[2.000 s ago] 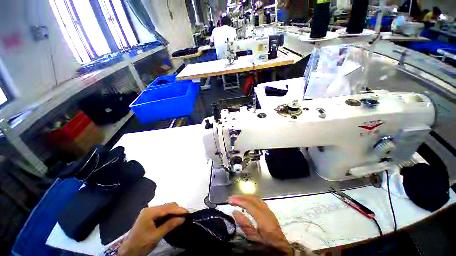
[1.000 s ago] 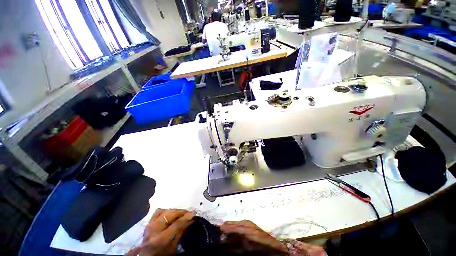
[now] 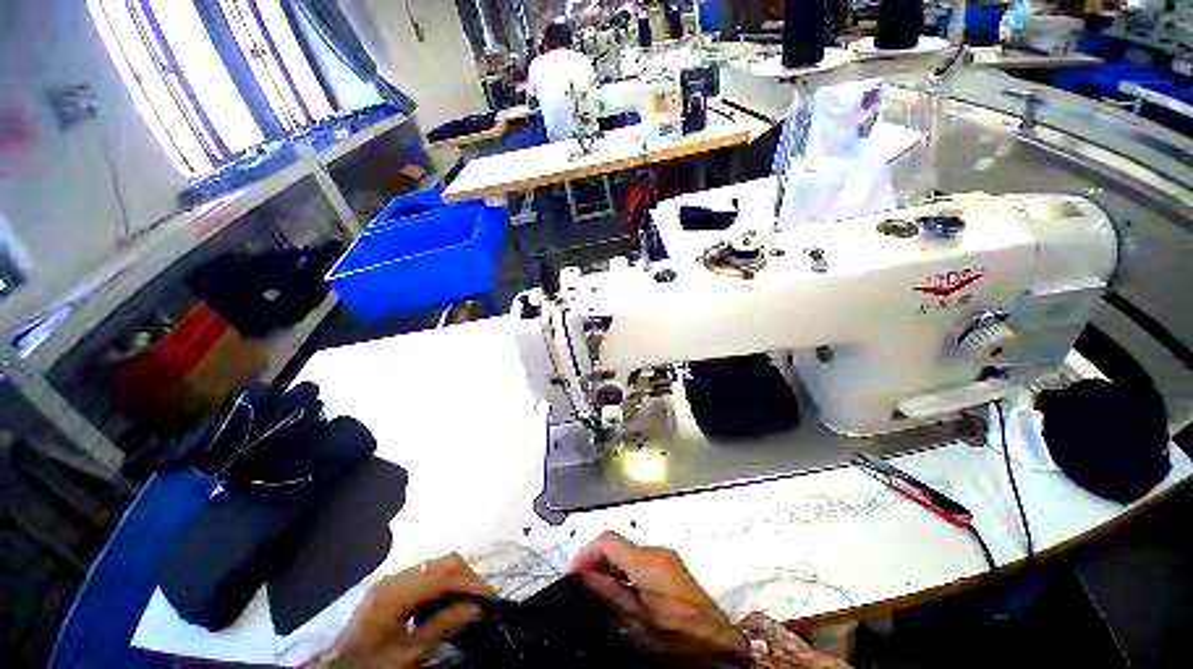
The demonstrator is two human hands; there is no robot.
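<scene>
A black workpiece (image 3: 543, 627) is bunched between my hands at the table's front edge, partly cut off by the picture's bottom. My left hand (image 3: 416, 612) grips its left side. My right hand (image 3: 650, 595) pinches its upper right edge with thumb and fingers. The white sewing machine (image 3: 785, 307) stands beyond, its needle area (image 3: 611, 416) beside a bright lamp spot. No fabric shows under the needle. A black piece (image 3: 742, 396) lies on the bed plate (image 3: 707, 460) under the arm.
A stack of black pieces (image 3: 281, 490) lies at the table's left. Red-and-dark snips or tweezers (image 3: 916, 490) lie right of the lamp spot. A black round bundle (image 3: 1106, 440) is at far right. Loose threads (image 3: 785, 588) lie near my hands. Blue bins (image 3: 416, 258) and a person (image 3: 560, 81) are beyond.
My hands first drew together on the black workpiece, lower in view, then moved slightly apart, the right fingers now pinching its edge. The camera view has shifted a little.
</scene>
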